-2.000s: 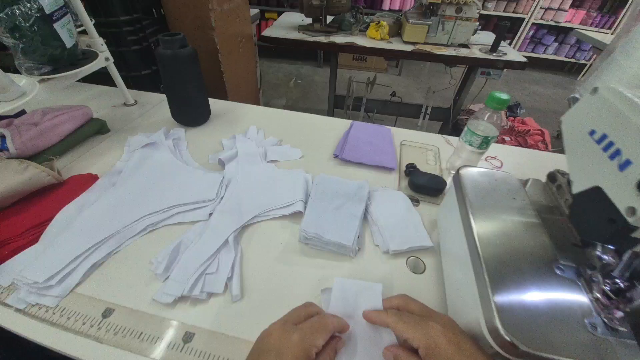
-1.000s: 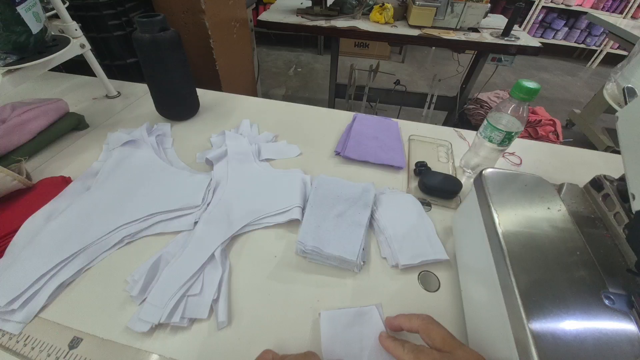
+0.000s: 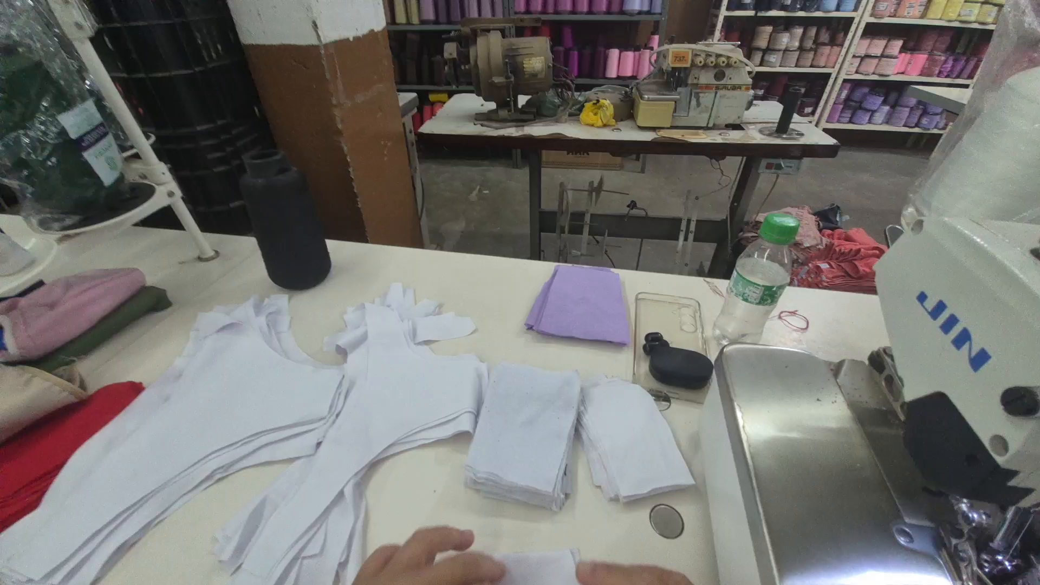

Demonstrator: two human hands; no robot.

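At the bottom edge of the head view, my left hand [image 3: 431, 559] lies over the left side of a small white fabric piece [image 3: 540, 567]. My right hand [image 3: 634, 574] touches its right side and is mostly cut off by the frame. Just beyond them lie a stack of white rectangular fabric pieces [image 3: 524, 431] and a smaller stack of white pieces with a curved edge [image 3: 634, 439]. Two piles of cut white garment panels, one wide [image 3: 195, 406] and one narrower [image 3: 390, 390], spread to the left. Folded purple fabric [image 3: 581, 305] lies behind the stacks.
An industrial sewing machine [image 3: 812, 455] stands at the right. Near it are a plastic bottle [image 3: 756, 284], a clear phone case [image 3: 666, 313] and a black earbud case [image 3: 681, 366]. A black bottle [image 3: 286, 219] stands at the back left. Red fabric [image 3: 65, 455] lies at the left edge.
The view has shifted, with my hands now lower in it. My left hand shows more than one second ago and covers part of the small white piece.
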